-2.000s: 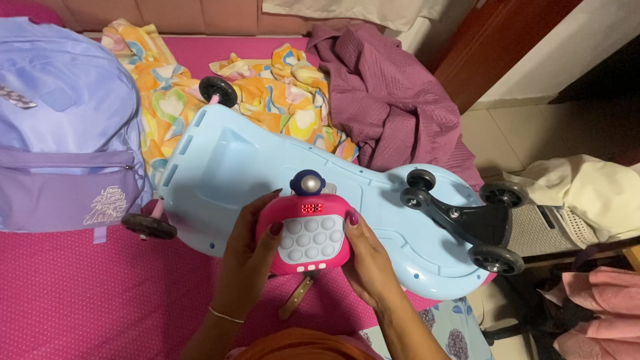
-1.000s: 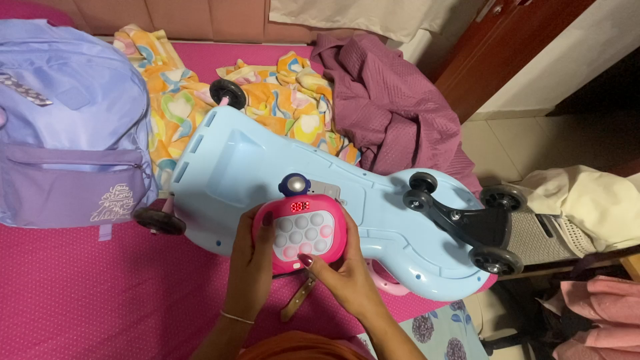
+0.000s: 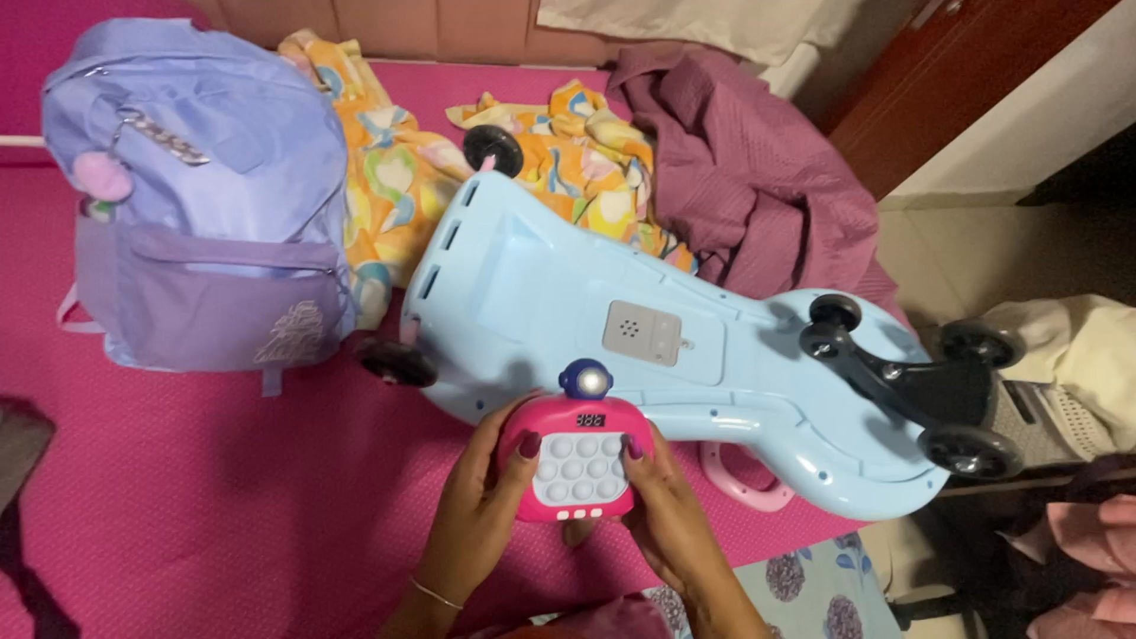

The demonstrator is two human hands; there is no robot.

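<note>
A pink handheld pop-button electronic game (image 3: 579, 510) is held upright between both hands, its pale bubble buttons and small digital display facing me. My left hand (image 3: 484, 497) grips its left side, the thumb over the upper left buttons. My right hand (image 3: 661, 506) grips the right side, its thumb at the upper right edge of the buttons. A dark blue knob with a light grey centre (image 3: 587, 380) stands on top of the game. Just behind lies a light blue ride-on toy car (image 3: 568, 293), upside down with its black wheels showing. A pink ring-shaped part (image 3: 741, 488) shows below its edge.
A lilac backpack (image 3: 222, 213) stands at the left on the pink-covered bed (image 3: 222, 497). Orange patterned cloth (image 3: 390, 169) and a mauve cover (image 3: 754, 169) lie behind the toy car. Light-coloured cloth (image 3: 1100, 355) and pink cloth (image 3: 1092, 550) are at the right.
The right thumb has moved from the game's lower edge to its upper right buttons. The red glow on the display and the pink-lit bubbles seen a second ago no longer show.
</note>
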